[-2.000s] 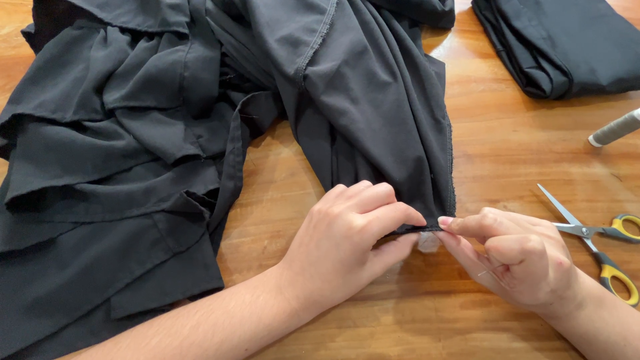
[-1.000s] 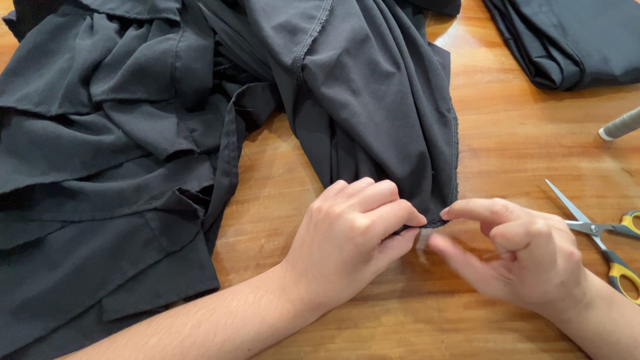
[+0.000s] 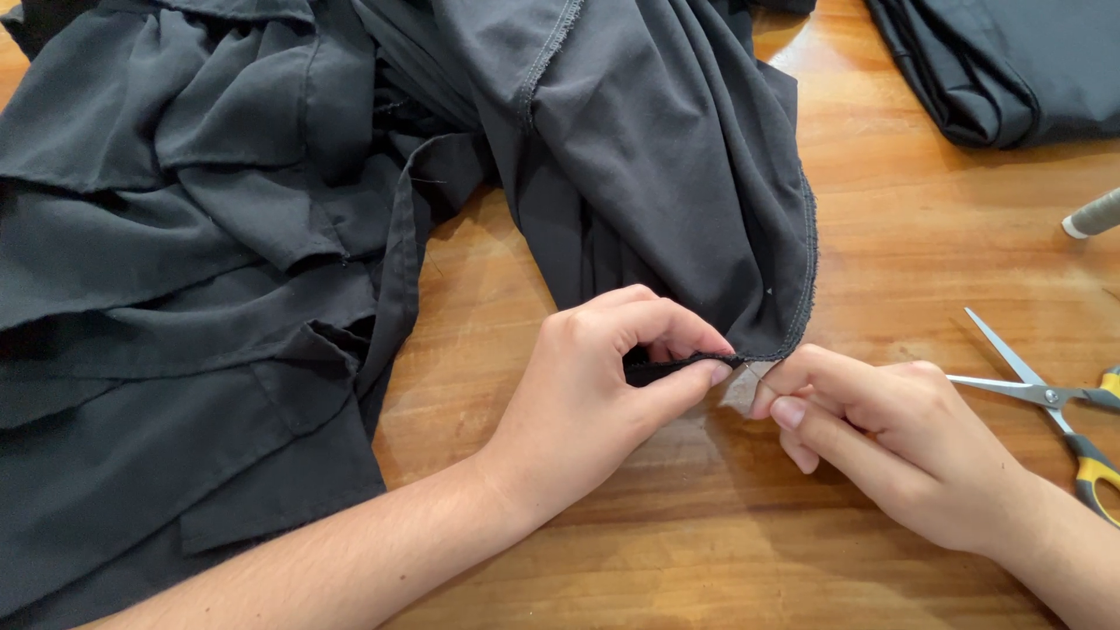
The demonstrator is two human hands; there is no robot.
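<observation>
A dark garment (image 3: 647, 192) with stitched, fraying seam edges lies gathered on the wooden table. My left hand (image 3: 612, 376) pinches its lower edge between thumb and forefinger. Just right of that pinch, my right hand (image 3: 866, 429) has its thumb and forefinger together at a thin, thread-like or needle-like thing (image 3: 758, 376), too fine to tell which. A small whitish translucent piece (image 3: 742, 390) shows between the two hands, below the fabric edge. Ruffled layers of dark cloth (image 3: 175, 350) spread to the left of my left hand.
Open scissors (image 3: 1051, 396) with yellow and grey handles lie right of my right hand, blades pointing left. A thread spool (image 3: 1091, 215) is at the right edge. Folded dark fabric (image 3: 1032, 70) rests at the top right of the wooden table (image 3: 892, 262).
My right thumb and forefinger, apart one second ago, are now together beside the fabric edge. The whitish piece shows more than one second ago. My left hand keeps its pinch.
</observation>
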